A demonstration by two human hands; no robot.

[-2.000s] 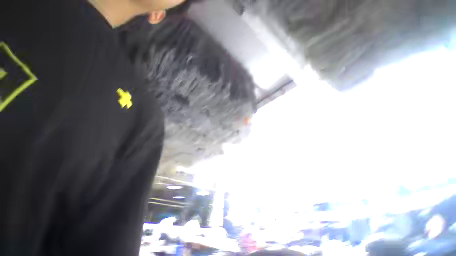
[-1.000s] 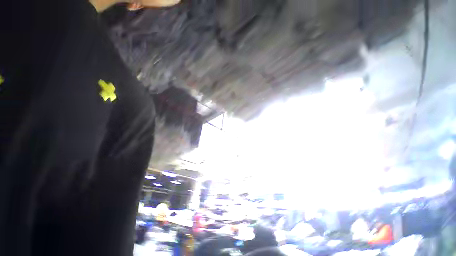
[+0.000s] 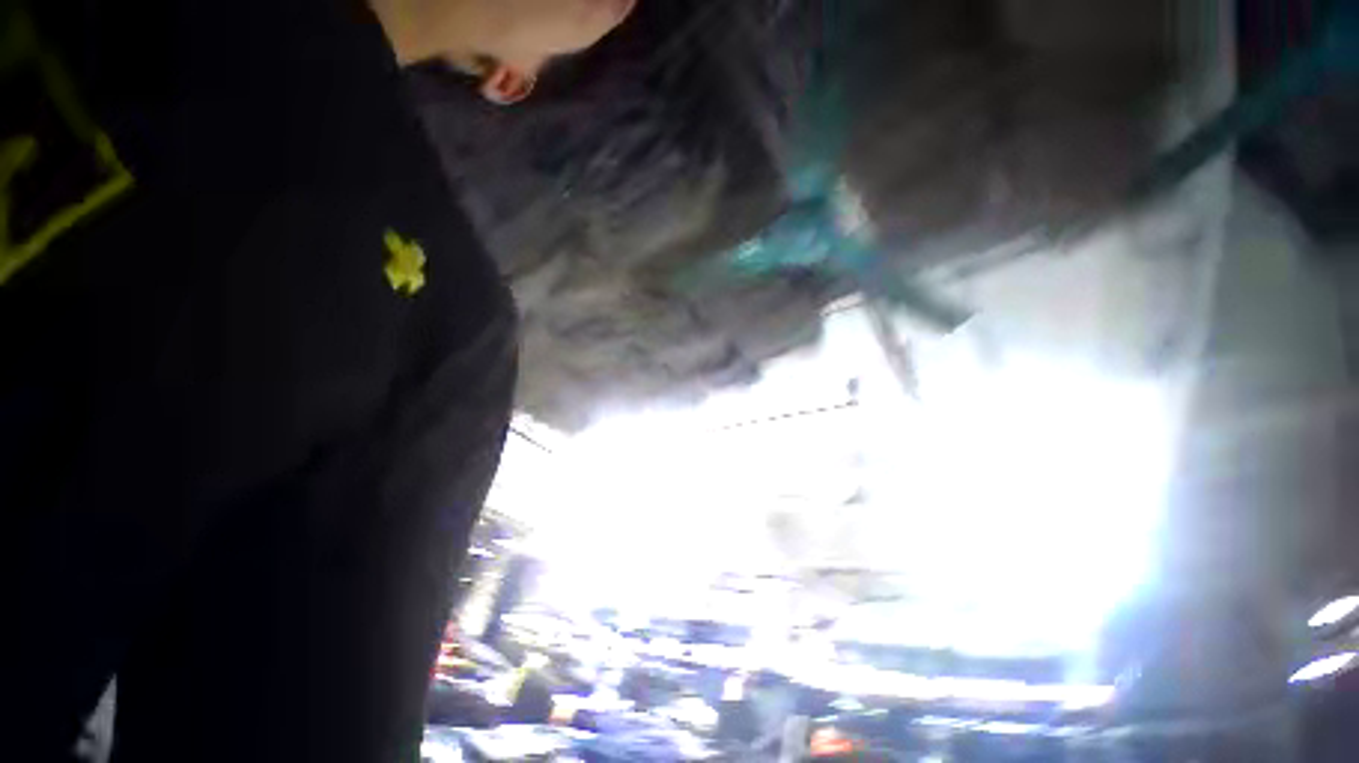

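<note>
A person in a black top (image 3: 298, 388) with yellow marks fills the left of the view, very close to the camera. Part of the neck and an ear show at the top. The view is tilted and blurred. Neither my left hand nor my right hand is in view, and no held or worked thing shows.
A dark grey, rough-looking surface (image 3: 641, 268) spans the top, with blurred teal bars (image 3: 812, 239) across it. A very bright glare (image 3: 1014, 492) fills the middle right. Small blurred shapes in several colours lie along the bottom. A grey upright surface (image 3: 1267, 447) is at the right.
The camera has swung, so the background has shifted. The teal bars and the grey surface at the right have come into view. The person in black sits slightly further right in the picture.
</note>
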